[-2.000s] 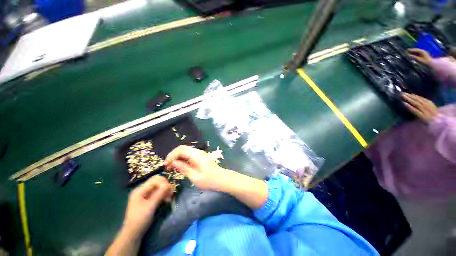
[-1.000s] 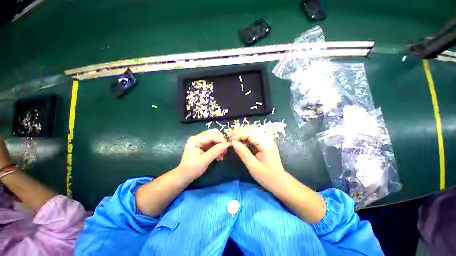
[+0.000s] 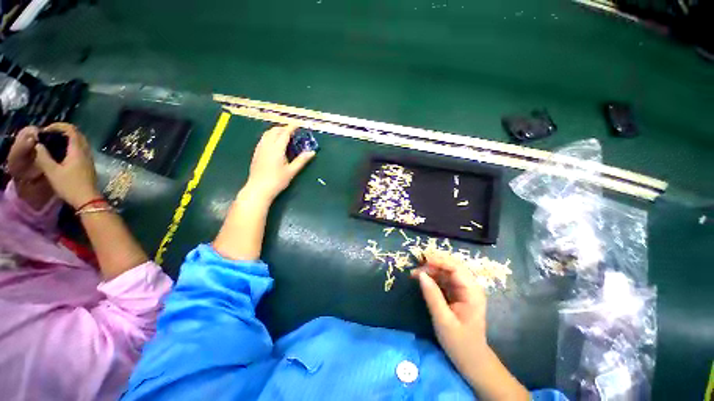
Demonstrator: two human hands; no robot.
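Note:
My left hand [image 3: 274, 163] is at a dark housing [image 3: 303, 142] just below the pale rail, with fingers and thumb around its left side. My right hand [image 3: 454, 301] is at the near edge of the loose pile of small pale pins [image 3: 489, 269]. Its thumb and fingertips are together on a tiny dark part [image 3: 421, 260], too small to tell exactly. The black parts tray [image 3: 496, 205] lies beyond the pile, with small two-tone parts [image 3: 385, 192] heaped at its left and a few slivers at its right.
Clear bags [image 3: 583, 227] lie right of the tray. Two dark housings [image 3: 529, 125] lie beyond the guide rail [image 3: 438, 145]. Yellow tape [image 3: 188, 192] runs at the left. A coworker in pink [image 3: 70, 290] holds a dark part beside another black tray [image 3: 178, 145].
My hands have parted. My left hand has moved forward and left to the housing near the rail. My right hand stays by the pile. The view has shifted left, showing more of the coworker.

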